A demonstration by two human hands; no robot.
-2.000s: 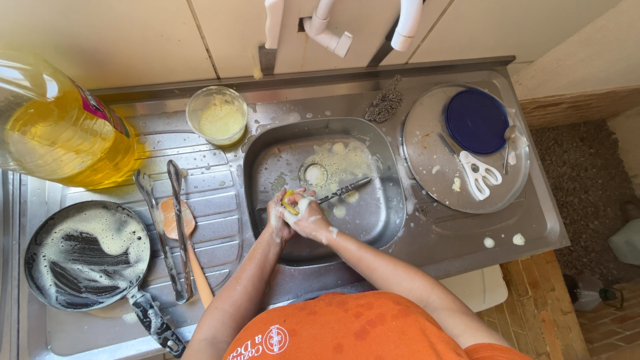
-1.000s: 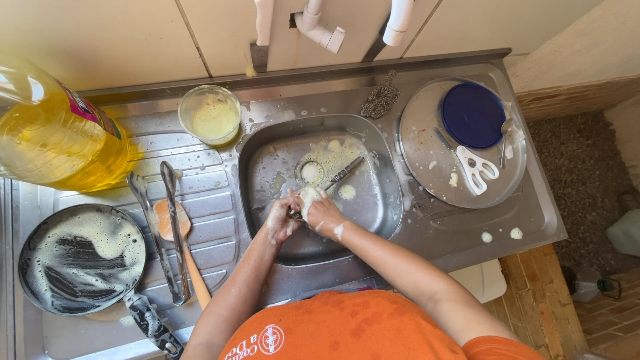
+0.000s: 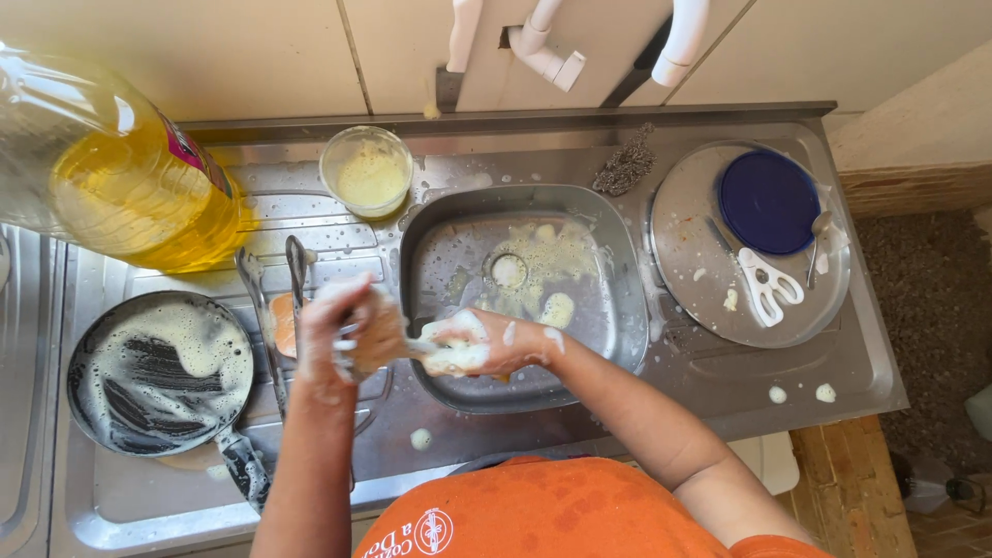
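Note:
Above the left rim of the sink basin, my left hand, blurred and foamy, is around the tined end of what looks like a metal fork. My right hand, covered in lather, is closed on the fork's other part over the basin. A bit of yellow sponge shows below the right fingers; the rest is hidden. Foam lies around the drain. Left of my left hand are metal tongs and an orange-brown utensil head, partly covered.
A soapy frying pan and a large bottle of yellow liquid stand left. Behind are a tub of foamy liquid and a metal scourer. At right, a round metal lid or tray holds a blue lid, white-handled scissors and a spoon.
My hands have moved apart from their close position over the basin, the left one toward the tongs. The dark-patterned utensil part seen over the basin earlier no longer shows there.

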